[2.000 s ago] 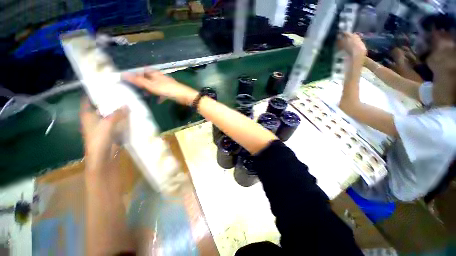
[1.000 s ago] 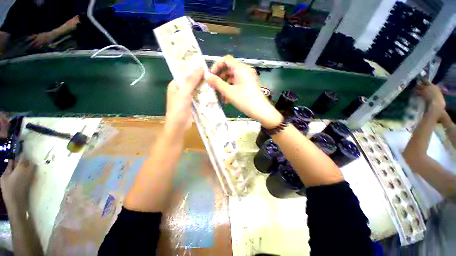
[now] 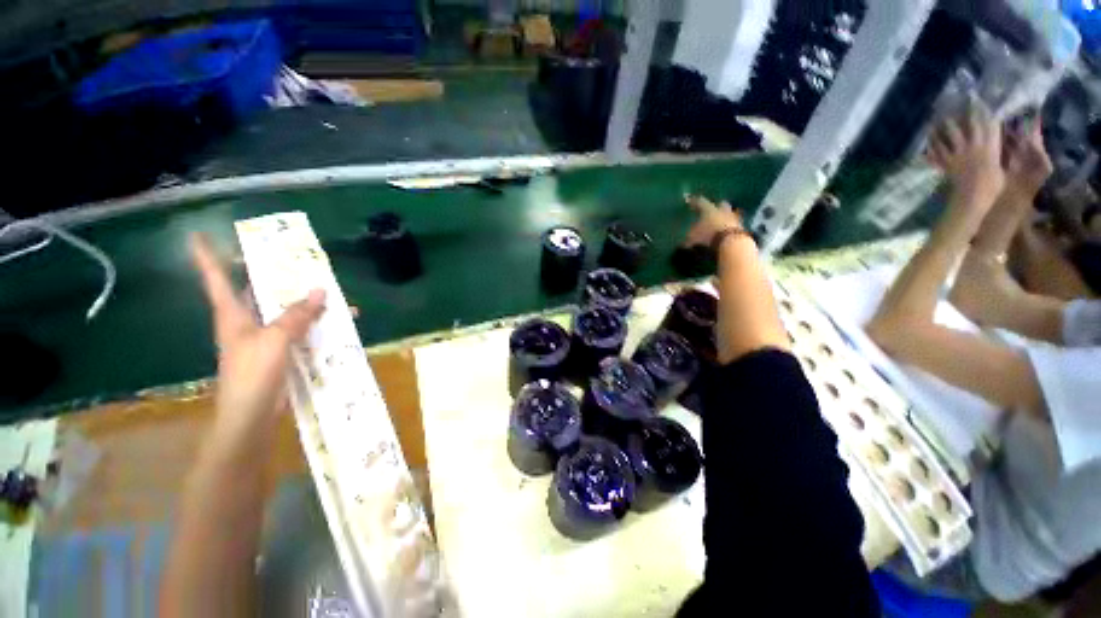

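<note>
My left hand [image 3: 256,320] is at the left with its thumb over the edge of a long white strip [image 3: 344,398]; its index finger points away and its other fingers are hidden. The strip slants from the belt down to the bottom edge, with small pieces along it. My right hand [image 3: 715,222] is stretched out over the green belt, above a dark housing; I cannot tell whether it grips it. Several black cylindrical housings [image 3: 594,483] stand in a cluster on the cream-white sheet. Other housings [image 3: 563,256] stand on the belt.
The green conveyor belt [image 3: 471,223] runs across, with pale metal posts [image 3: 634,85] beyond. White strips with holes [image 3: 875,423] lie at the right. Another person's raised hands and arms [image 3: 954,242] are at the right. A white cable [image 3: 91,260] hangs at the left.
My right hand has left the strip and reached out right over the belt. My left hand has loosened its spread on the strip, which now sits further left and lower in view.
</note>
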